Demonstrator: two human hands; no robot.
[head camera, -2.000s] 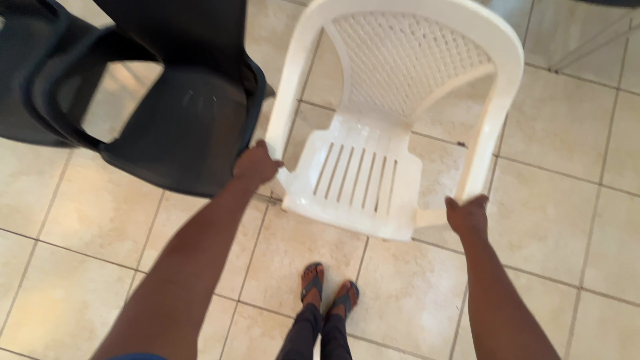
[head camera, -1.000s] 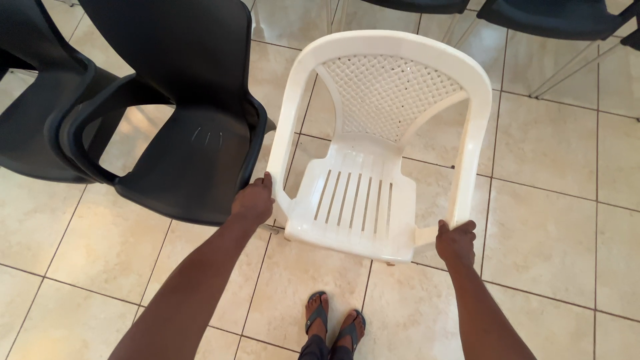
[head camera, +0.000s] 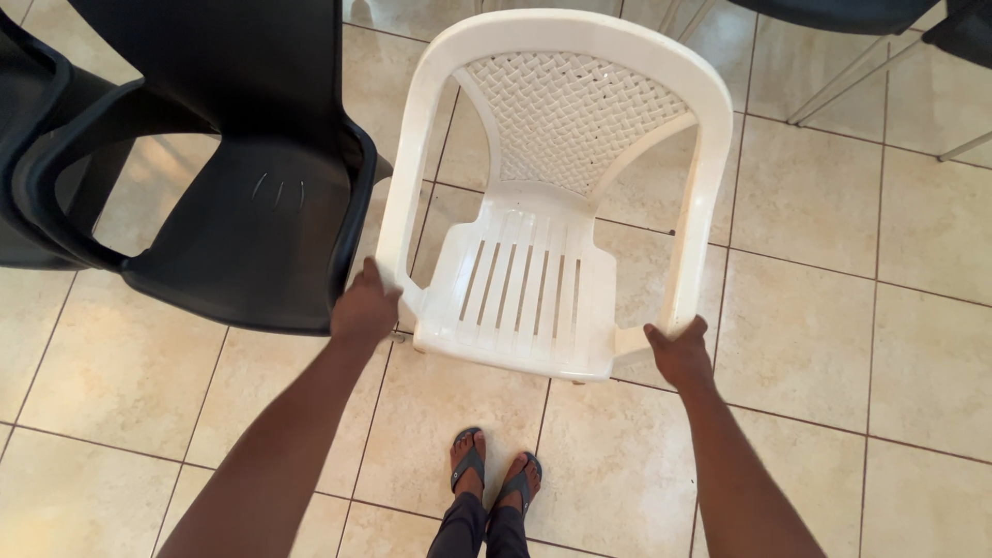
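Note:
A white plastic armchair (head camera: 535, 271) with a slatted seat and a woven-pattern back stands upright in front of me, its seat front towards my feet. My left hand (head camera: 366, 304) is closed on the front end of its left armrest, right beside a black plastic chair (head camera: 248, 232). On the other side, my right hand (head camera: 682, 349) grips the front end of the right armrest. The fingers under both armrests are partly hidden.
More black chairs (head camera: 23, 155) stand close together at the far left. At the upper right are dark seats (head camera: 845, 14) on thin metal legs. My sandalled feet (head camera: 496, 473) are on the tiled floor (head camera: 798, 333) below the white chair.
Both hands have stayed on the white chair's armrests. The view has shifted somewhat, bringing more of the dark seats at the upper right into sight than two seconds ago.

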